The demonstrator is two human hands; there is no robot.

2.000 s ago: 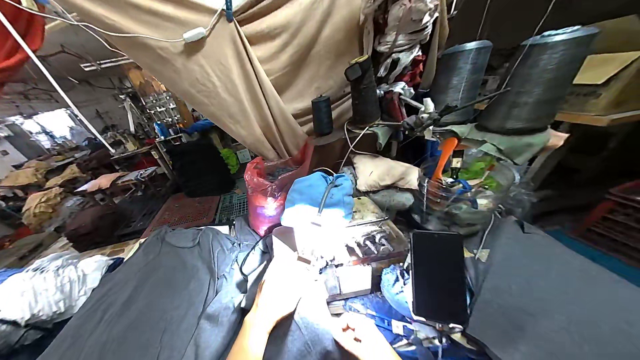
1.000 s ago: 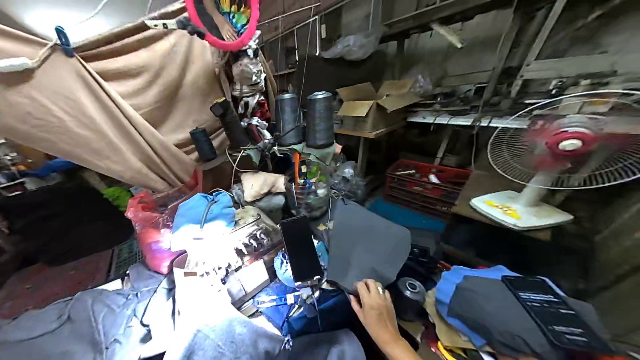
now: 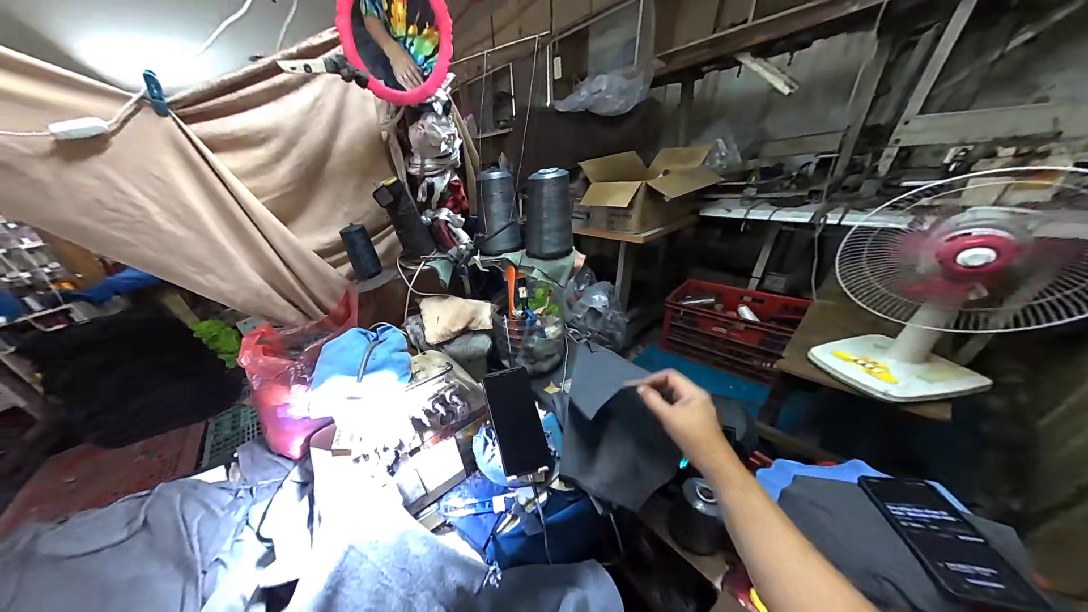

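My right hand (image 3: 684, 416) pinches the edge of a dark grey fabric piece (image 3: 616, 442) between thumb and fingers; the piece hangs down to the left, its top folded over. Left of it a black smartphone (image 3: 517, 422) stands upright near the sewing machine (image 3: 438, 391), whose lit front is partly washed out by glare. Light grey fabric (image 3: 391, 561) spreads across the lower left, in front of the machine. My left hand is not in view. Below and right of my right hand is a dark thread cone (image 3: 704, 501).
Large thread cones (image 3: 549, 212) stand behind the machine, beside a clear container of tools (image 3: 529, 336). A red plastic bag (image 3: 289, 391) hangs at the left. At the right are a running fan (image 3: 973, 255), a red crate (image 3: 731, 327), and another phone (image 3: 952, 540) on folded fabric.
The view has swung far to the right. My right hand, low on the dark grey piece one second ago, has lifted its edge. Both hands were at the machine in the earliest frame.
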